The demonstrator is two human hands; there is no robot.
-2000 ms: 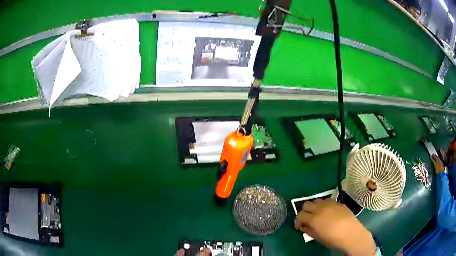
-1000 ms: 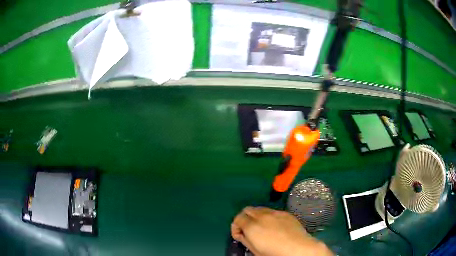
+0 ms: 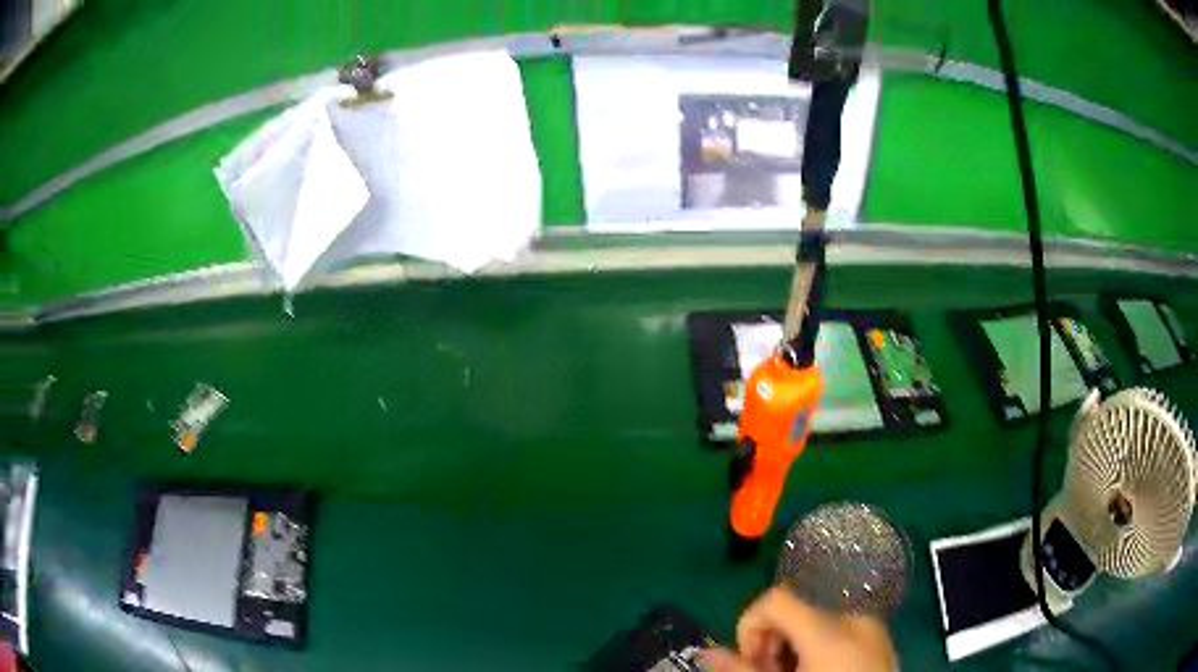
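My right hand is blurred and cut off by the bottom edge, with its fingers bent over the near rim of the round screw dish. Whether it holds a screw cannot be seen. A dark tablet assembly lies tilted at the bottom edge, mostly cut off. A small bit of skin touches its right side; whose finger it is cannot be told. The orange electric screwdriver hangs bit-down, left of and above the dish, with no hand on it. My left hand cannot be made out.
An open tablet lies at left, with small loose boards behind it. More open tablets stand in a row at back right. A cream fan stands at right by a white-bordered black panel. A black cord hangs there.
My right hand has moved from the white-bordered panel to the bottom tablet, then right to the screw dish. The view has swung left, so the bench things sit farther right.
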